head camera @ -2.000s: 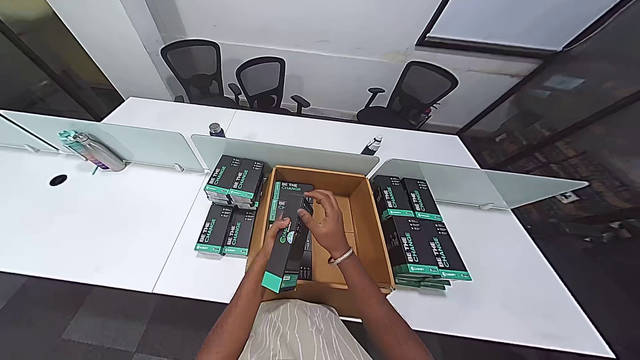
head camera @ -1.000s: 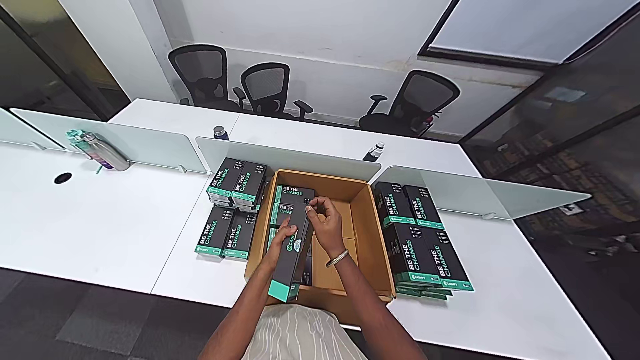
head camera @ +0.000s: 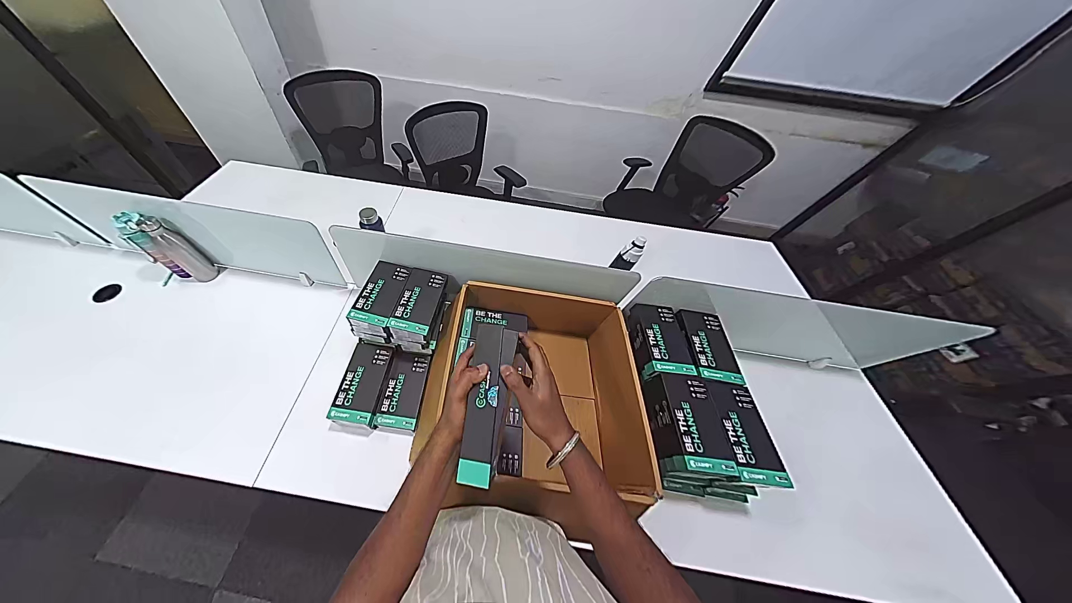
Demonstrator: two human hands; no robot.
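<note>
Over the left part of an open brown cardboard box (head camera: 634, 402), a long black and green product carton (head camera: 481, 419) is held on its narrow side. My left hand (head camera: 461, 387) grips its left side, thumb on the upward face. My right hand (head camera: 536, 389), with a bracelet at the wrist, holds its right side near the far end. Beneath and beyond it, more black cartons (head camera: 501, 318) lie along the left inside of the cardboard box, partly hidden by the held one. Bare cardboard bottom shows in the right part.
Stacks of similar cartons stand left (head camera: 360, 387) and right (head camera: 691, 423) of the cardboard box on the white table (head camera: 209, 360). Behind it runs a frosted desk divider (head camera: 486, 261). Metal bottles (head camera: 180, 249) lean at the left divider; mesh chairs (head camera: 448, 146) stand beyond.
The held carton has turned so that a narrow side with a small sticker faces up. My right hand has moved from the carton's top face to its right side.
</note>
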